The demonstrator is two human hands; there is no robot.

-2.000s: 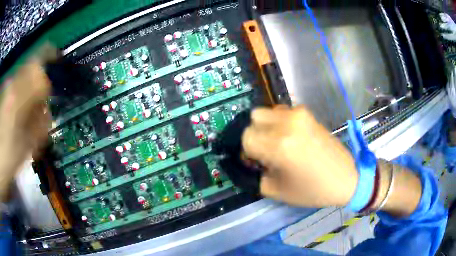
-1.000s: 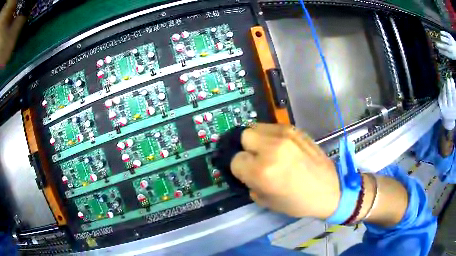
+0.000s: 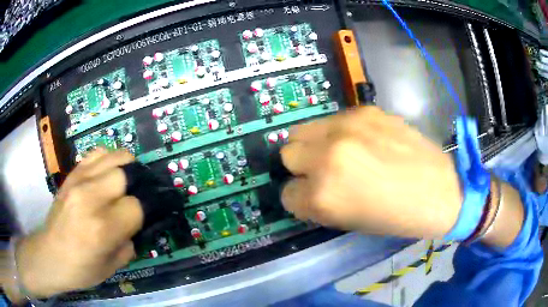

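A black wave-solder pallet (image 3: pixel 180 31) holds green circuit boards (image 3: pixel 207 169) in three columns and four rows, with red-and-white can capacitors (image 3: pixel 192 189) standing on them. My left hand (image 3: pixel 90 222), with black finger cots, is over the lower boards of the left column. My right hand (image 3: pixel 366 174), also with black finger cots, is over the lower boards of the right column. The fingertips of both hands are dark and hidden, so I cannot tell whether they hold anything.
Orange hold-down bars stand at the pallet's left (image 3: pixel 49 147) and right (image 3: pixel 351 63) edges. A shiny metal plate (image 3: pixel 408 72) lies right of the pallet. A thin blue cord (image 3: pixel 423 51) crosses above it. A silver rail (image 3: pixel 240 255) runs along the front. A green mat (image 3: pixel 78 36) lies behind.
My left hand has come from the upper left edge down over the left column. My right hand stays over the right column. The pallet appears shifted slightly right in the view.
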